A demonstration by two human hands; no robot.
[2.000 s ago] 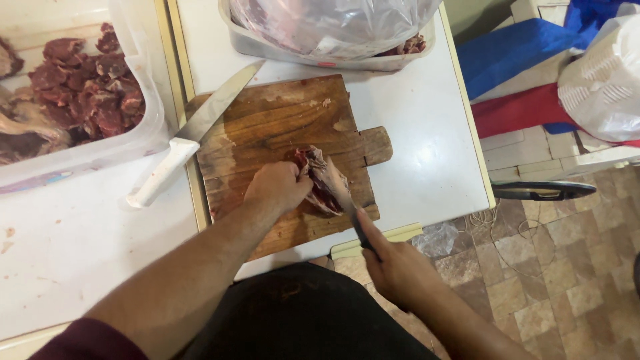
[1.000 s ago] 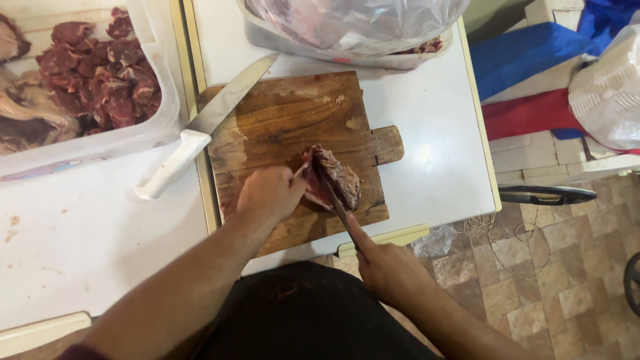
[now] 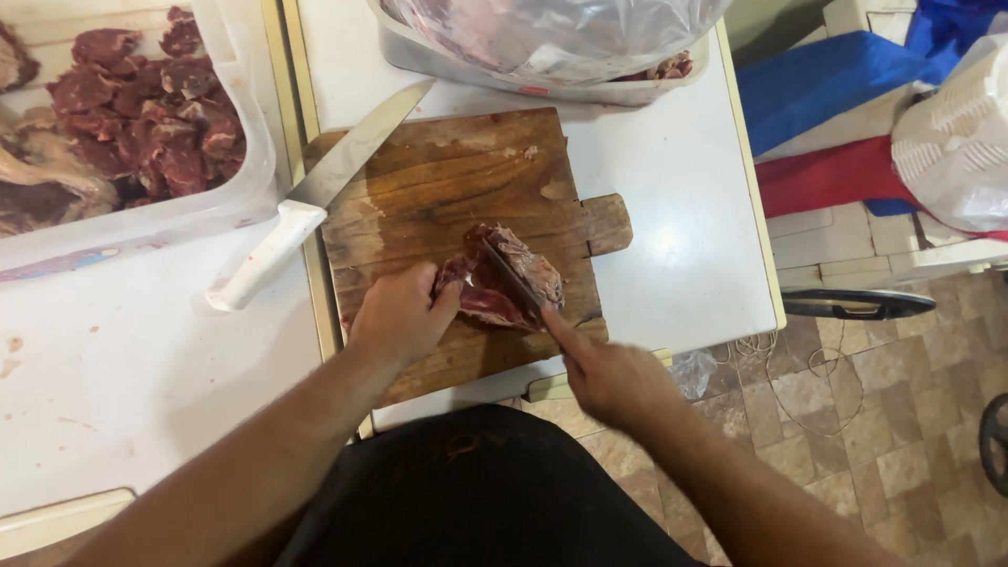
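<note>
My left hand [image 3: 405,311] pinches the left edge of a piece of raw red meat [image 3: 496,305] on a wooden cutting board [image 3: 449,173]. In my right hand [image 3: 618,374] is a knife [image 3: 512,276], its handle hidden by the fingers and its blade down in the meat. To the right of the blade lies the paler, fatty part of the meat [image 3: 529,260]; the red part is on the left side. A larger white-handled knife [image 3: 268,252] rests with its blade over the board's upper left corner, its handle on the white surface.
At upper left stands a plastic tub [image 3: 256,157] with cut red meat [image 3: 157,118]. Behind the board, a second container [image 3: 504,83] holds meat under a clear plastic bag [image 3: 567,35]. The board's handle [image 3: 608,224] points right. Beyond the table edge are tiled floor and a loose cord [image 3: 835,394].
The meat has opened along the blade, with its red part now spread toward my left hand. The knife in my right hand was above the meat two seconds ago and is now down in it.
</note>
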